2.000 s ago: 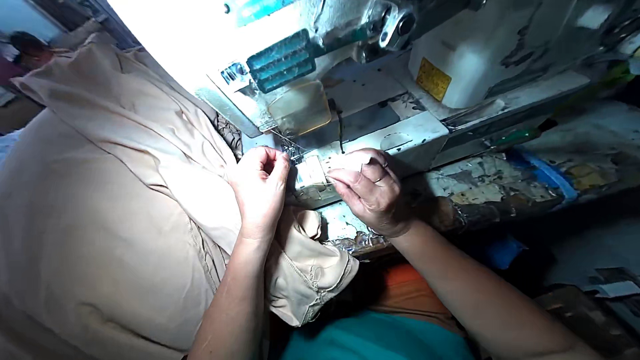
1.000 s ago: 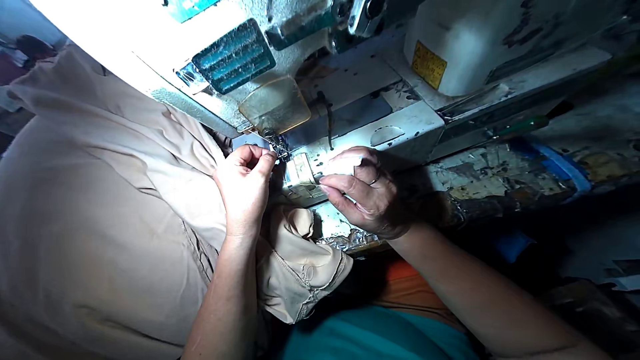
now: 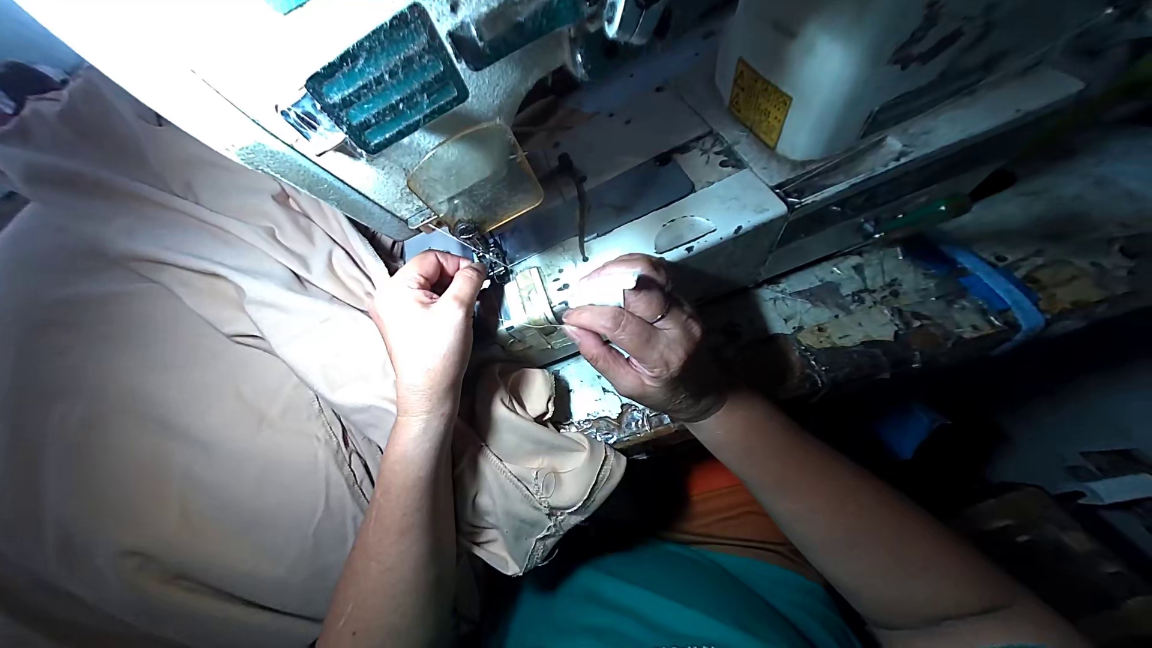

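Observation:
An industrial sewing machine (image 3: 720,211) stands before me, its needle and presser foot area (image 3: 490,256) lit brightly under a clear yellowish guard (image 3: 477,175). My left hand (image 3: 427,306) is just left of the presser foot, thumb and forefinger pinched together; what lies between them is too small to tell. To the right of the foot, my right hand (image 3: 634,333) pinches a thin thread (image 3: 547,325) between thumb and forefinger. A small white scrap (image 3: 621,286) shows among its fingers. Beige fabric (image 3: 180,360) drapes at the left, with a seamed part (image 3: 549,477) hanging below the machine bed.
A green-handled tool (image 3: 927,216) lies right of the machine bed, beside a blue strap-like piece (image 3: 999,288). The worn table edge (image 3: 864,328) runs along the right. A white housing with a yellow warning label (image 3: 760,103) rises at the back.
My right hand has moved slightly left, nearer the presser foot, its fingers more closed around the white scrap. The view has shifted a little. My left hand stays pinched beside the foot.

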